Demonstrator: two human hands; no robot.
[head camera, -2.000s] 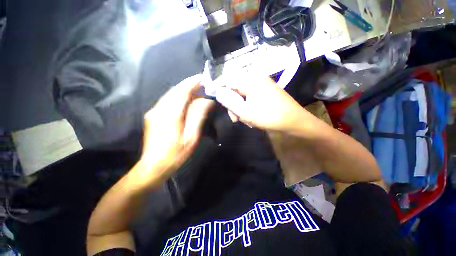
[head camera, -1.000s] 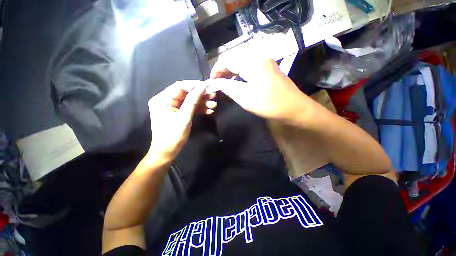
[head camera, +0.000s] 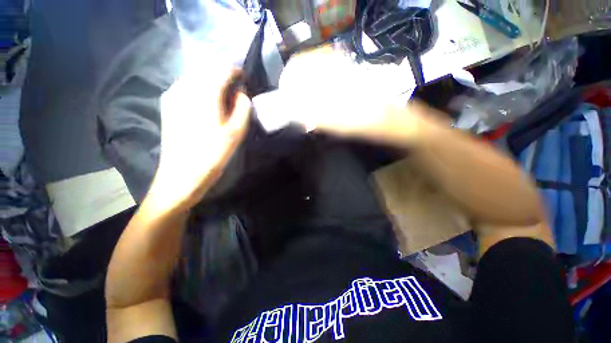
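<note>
A large dark fabric panel (head camera: 137, 100) lies on the left and shines white under the lamp at the top. My left hand (head camera: 201, 120) is over the panel's right edge, with that edge at its fingers; the glare hides the exact grip. My right hand (head camera: 342, 94) is overexposed and blurred, right of my left hand and apart from it. A small white piece (head camera: 271, 110) lies between the hands, touching or beside my right fingertips. Whether my right fingers hold it cannot be told.
A black cord coil (head camera: 395, 30) and teal-handled snips (head camera: 499, 21) lie at the top right. A clear plastic bag (head camera: 522, 87) and folded blue cloth (head camera: 566, 167) are at right. Flat tan boards lie at left (head camera: 90, 201) and beside the lap (head camera: 422, 201).
My hands, together before, have moved apart. My left hand has moved left and up to the panel's edge. The white piece now shows larger between them. The whole view has shifted slightly.
</note>
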